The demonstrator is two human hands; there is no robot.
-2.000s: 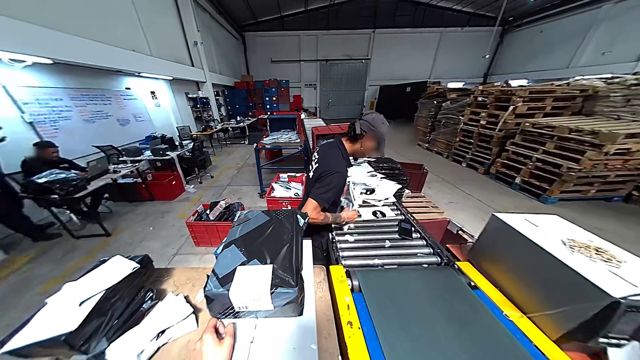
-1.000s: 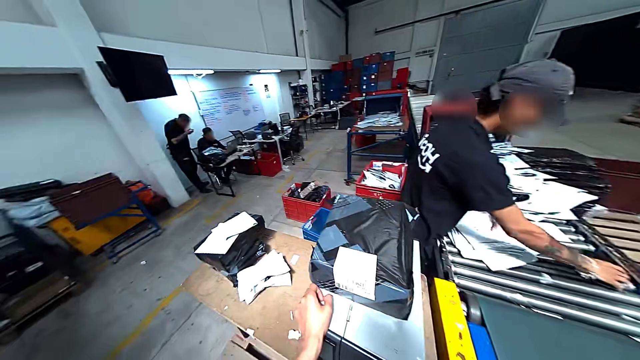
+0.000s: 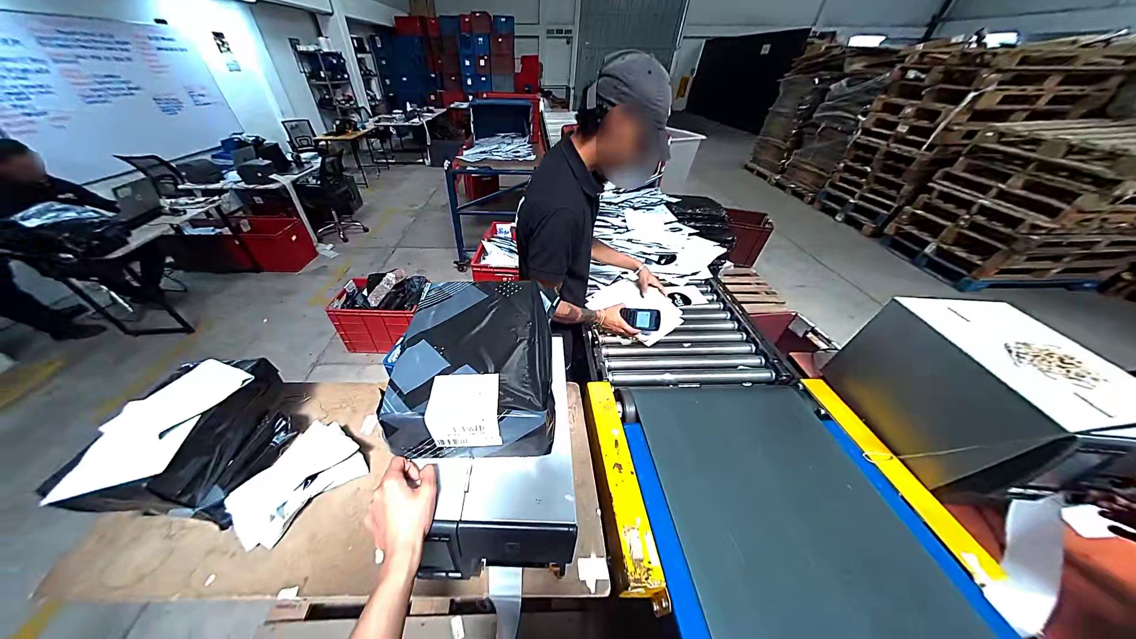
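My left hand (image 3: 402, 508), its fingers curled, is beside the left edge of a grey label printer (image 3: 519, 501) on a worn wooden tabletop (image 3: 346, 568). Whether its fingertips hold anything is not clear. Just beyond it, a black plastic-wrapped parcel (image 3: 524, 346) with a white label (image 3: 464, 410) rests on top of the printer. A strip of label backing (image 3: 505, 599) hangs from the printer's front. Left of the hand lie crumpled white papers (image 3: 297, 484) and another black parcel (image 3: 257, 386) with white sheets on it. My right hand is out of view.
A belt conveyor (image 3: 763, 515) with yellow and blue rails runs at the right, joining metal rollers (image 3: 692, 362). There a co-worker (image 3: 568, 204) holds a handheld scanner (image 3: 641, 319) over white mailers. A large box (image 3: 958, 390) stands right of the belt; a red crate (image 3: 368, 327) is on the floor.
The view has swung left and then back right. The co-worker, whose arm reached across the rollers one second ago, now has both hands close together over the mailers. The labelled parcel remains on the printer.
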